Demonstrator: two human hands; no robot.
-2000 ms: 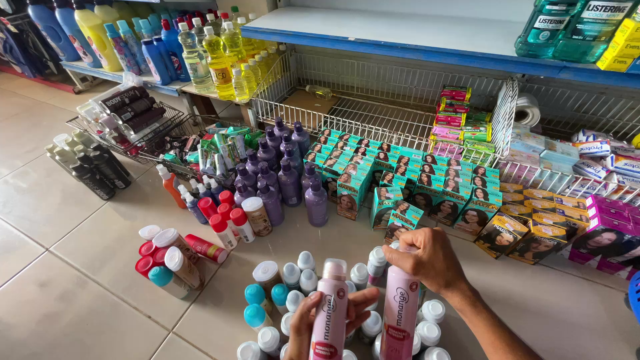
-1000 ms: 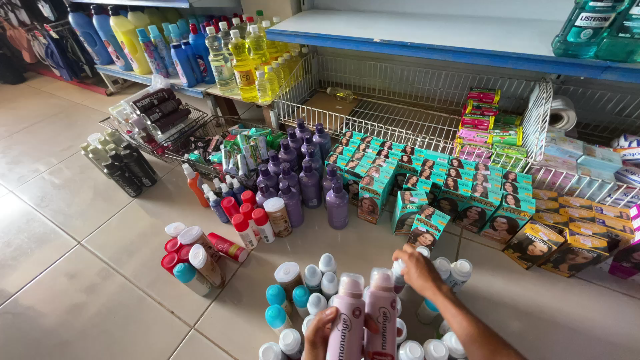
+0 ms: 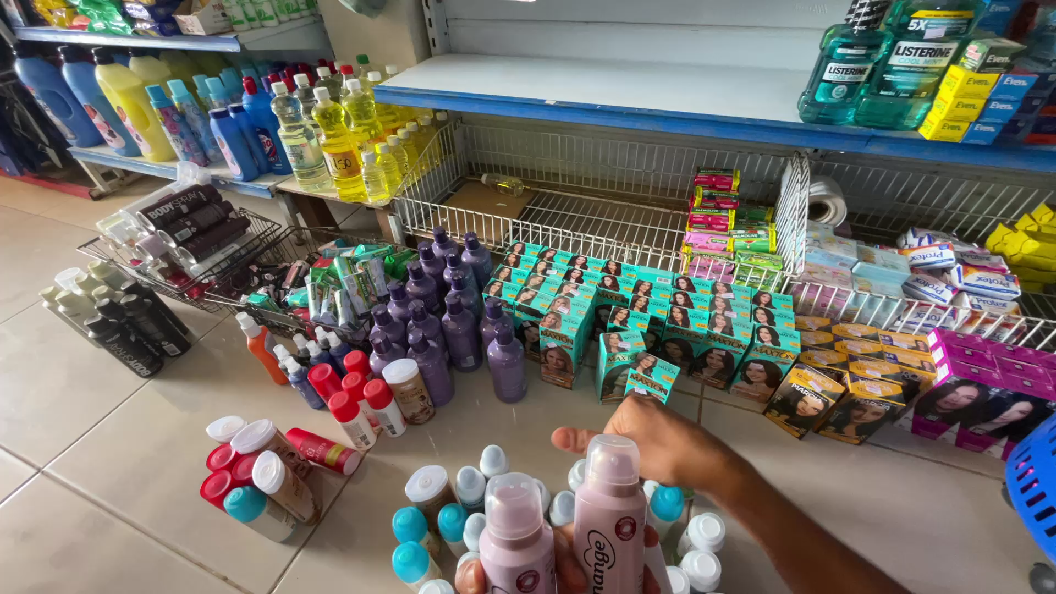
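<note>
My left hand (image 3: 568,561) holds two pink Monange spray cans upright, the left can (image 3: 517,544) slightly lower than the right can (image 3: 610,520), both with translucent caps. My right hand (image 3: 652,437) is just behind the right can, thumb stretched out to the left; I see nothing in it, though part of it is hidden. Beneath both hands stand roll-on bottles with white caps (image 3: 705,530) and some with turquoise caps (image 3: 412,561). Past my right hand are teal Maxton hair dye boxes (image 3: 652,375).
Purple bottles (image 3: 506,363) and red-capped containers (image 3: 355,404) stand on the tiled floor. Further back are a wire shelf basket (image 3: 610,239), a blue-edged shelf (image 3: 577,91) with mouthwash bottles (image 3: 916,66), and brown dye boxes (image 3: 804,400). A blue plastic basket (image 3: 1035,478) is at the right edge.
Two seconds ago each hand was at one pink can; by one second ago both cans were together in my left hand. My right hand has come off the cans and reached over the bottles.
</note>
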